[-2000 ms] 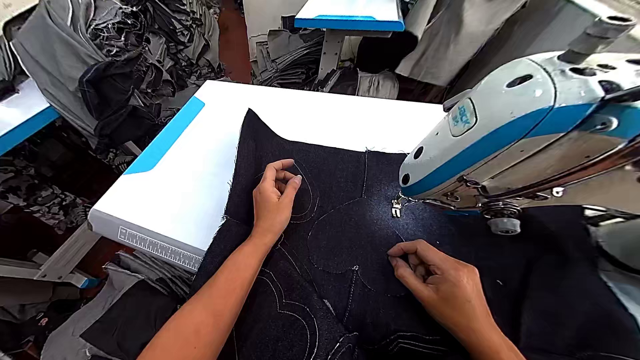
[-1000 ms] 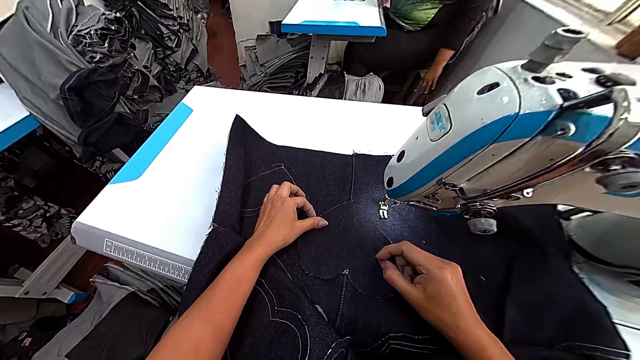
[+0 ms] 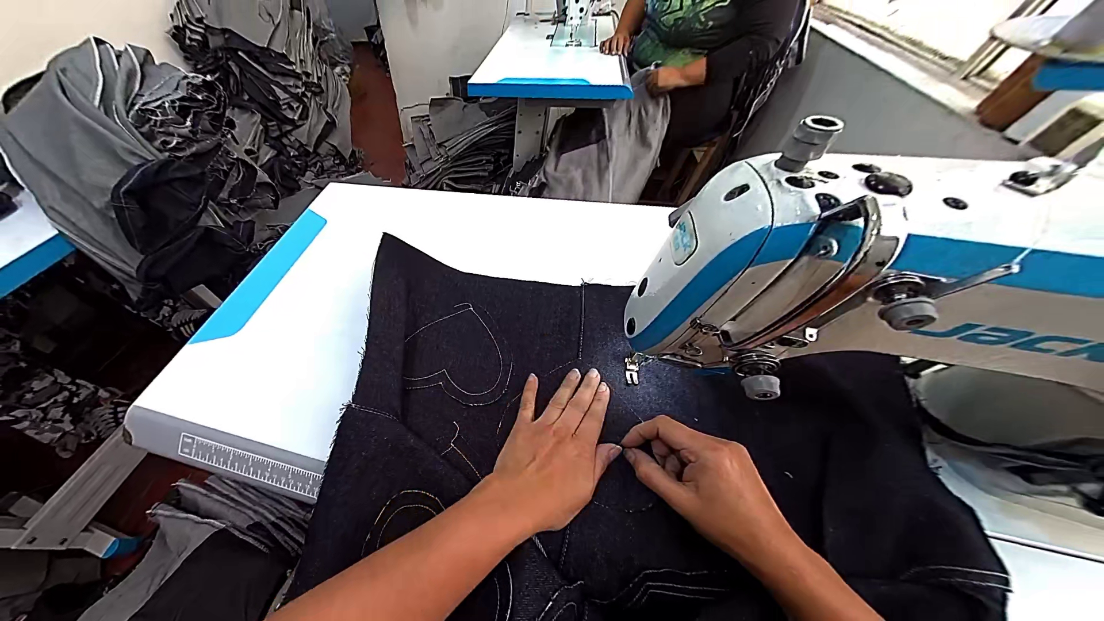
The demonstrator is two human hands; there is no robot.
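Observation:
Dark denim fabric (image 3: 483, 345) with stitched curved and heart-shaped outlines lies over the white sewing table. My left hand (image 3: 561, 448) rests flat on it, fingers spread, just left of and below the presser foot (image 3: 632, 369). Thumb and forefinger of my right hand (image 3: 690, 474) are pinched together at the cloth beside my left thumb; whether a thread is between them is too small to tell. The white and blue Jack sewing machine (image 3: 862, 259) stands over the fabric's right part, its foot above both hands.
The table (image 3: 259, 345) has a blue-trimmed left edge and a printed ruler (image 3: 250, 461). Heaps of grey and black cloth (image 3: 155, 164) lie at the left. Beyond, a person (image 3: 707, 52) sits at another sewing table (image 3: 552, 65), holding grey cloth (image 3: 630, 129).
My left hand has moved right, away from the stitched heart at the left, and now lies flat beside my right hand. My right hand stays near the presser foot.

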